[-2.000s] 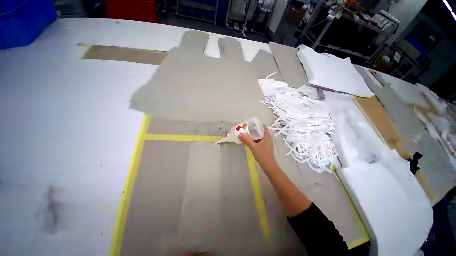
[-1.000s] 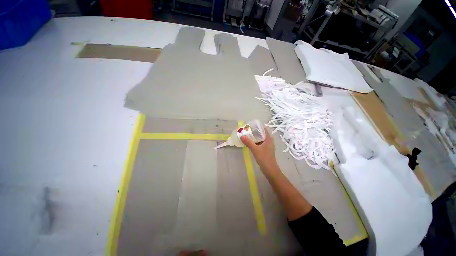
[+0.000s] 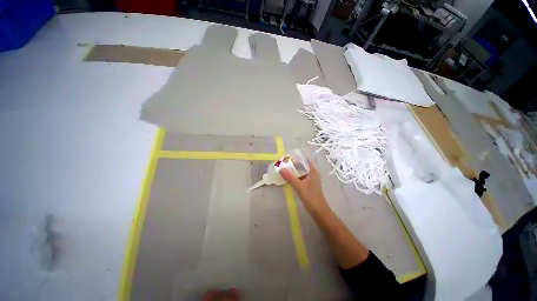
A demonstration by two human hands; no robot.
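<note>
My right hand (image 3: pixel 305 181) is shut on a clear glue bottle (image 3: pixel 292 166) with a label with red marks. The bottle lies tilted in the hand, its thin nozzle pointing left and down. The nozzle tip is at the right edge of a pale strip (image 3: pixel 226 208) that runs toward me over the grey-beige covering (image 3: pixel 171 217); whether it touches is unclear. My left hand (image 3: pixel 221 294) shows only as blurred fingertips at the bottom edge, near the strip's lower end; what it holds is hidden.
Yellow tape (image 3: pixel 141 206) frames the work area. Grey-beige panels (image 3: pixel 229 88) lie beyond it. A heap of white strips (image 3: pixel 350 144) is right of the bottle. Stacked white panels (image 3: pixel 447 235) hang over the right edge. A small black object (image 3: pixel 481 183) lies farther right. A blue crate (image 3: pixel 26 23) stands far left.
My right hand and the bottle have moved toward me along the strip's right edge, with the nozzle tip lower. The whole view has shifted slightly. The left fingertips remain at the bottom edge.
</note>
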